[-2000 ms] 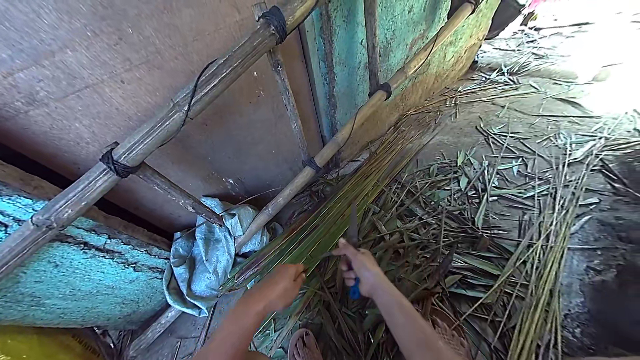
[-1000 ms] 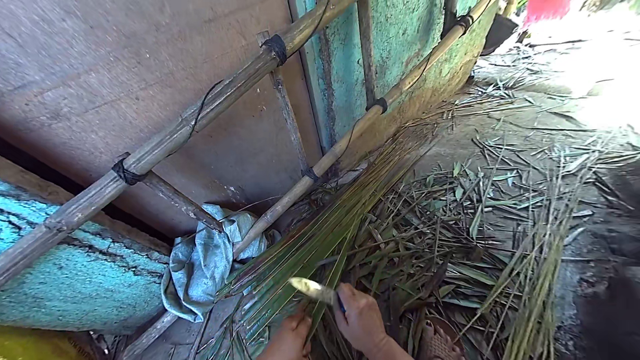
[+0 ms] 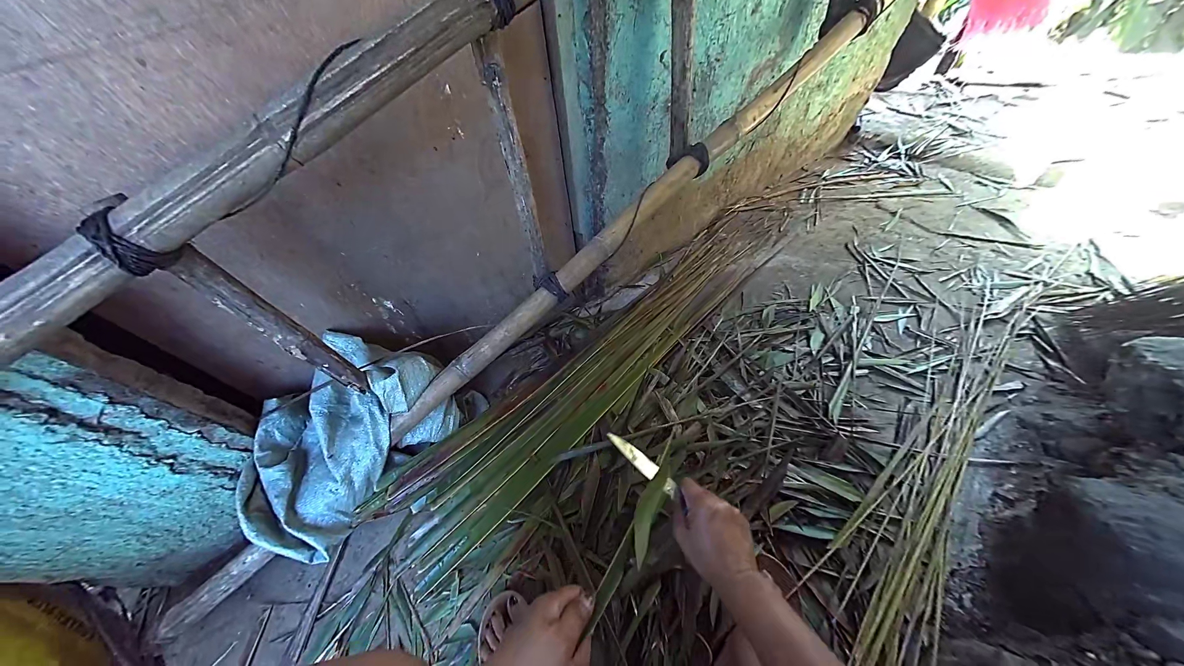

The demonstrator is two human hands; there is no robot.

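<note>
My right hand (image 3: 714,532) is closed round the dark handle of a knife (image 3: 635,455), its pale blade pointing up and left. A narrow green palm leaflet (image 3: 650,513) lies across the blade near the handle and runs down toward my left hand (image 3: 546,629). That hand, low in the view and partly cut off by the frame's edge, has its fingers closed at the leaflet's lower end. Left of the knife, a bundle of long green fronds (image 3: 564,398) slants up along the bamboo ladder. Cut leaf strips (image 3: 740,425) are heaped under and beyond the knife.
The bamboo ladder (image 3: 610,236) leans by the wall, with a crumpled pale woven sack (image 3: 324,444) at its lower part. Thin stripped midribs (image 3: 916,518) lie at the right, beside dark rough stone (image 3: 1091,546). A sandalled foot (image 3: 499,620) is beside my left hand.
My left hand has moved down and left from the frond bundle. The knife in my right hand, which earlier was by the bundle, now meets a single leaflet.
</note>
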